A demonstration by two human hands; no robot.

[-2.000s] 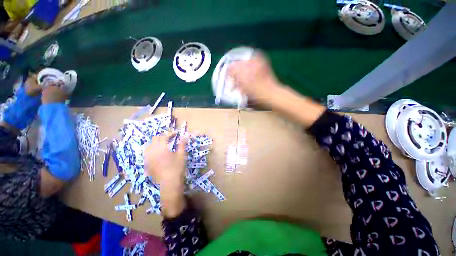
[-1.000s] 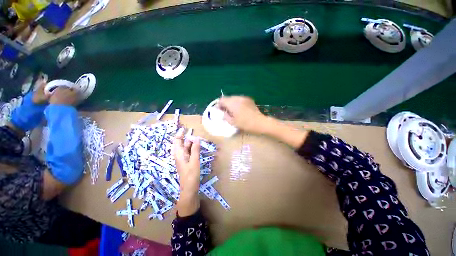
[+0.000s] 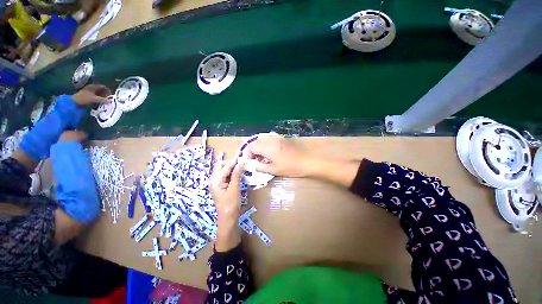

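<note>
A white round base (image 3: 257, 177) lies at the near edge of the belt, partly hidden by my hands. My right hand (image 3: 274, 155) is closed over its top and right side. My left hand (image 3: 227, 183) is at its left edge, fingers raised and close to it; whether a small strip is between the fingers is too small to tell. A large heap of printed strips (image 3: 178, 190) lies left of my left hand on the brown covering. A pale sticker sheet (image 3: 282, 195) lies just right of the base.
The green belt (image 3: 285, 77) carries several white bases. A slanted grey post (image 3: 469, 77) stands at right, with overlapping bases (image 3: 499, 155) below it. A neighbouring worker's blue sleeves (image 3: 74, 178) and thin white sticks (image 3: 108, 175) are at left. A blue bin (image 3: 139, 288) shows below the table edge.
My right hand has brought a base from the belt down to my left hand, and the two hands now meet. Bases on the belt have shifted. The neighbour's hands have moved over the belt.
</note>
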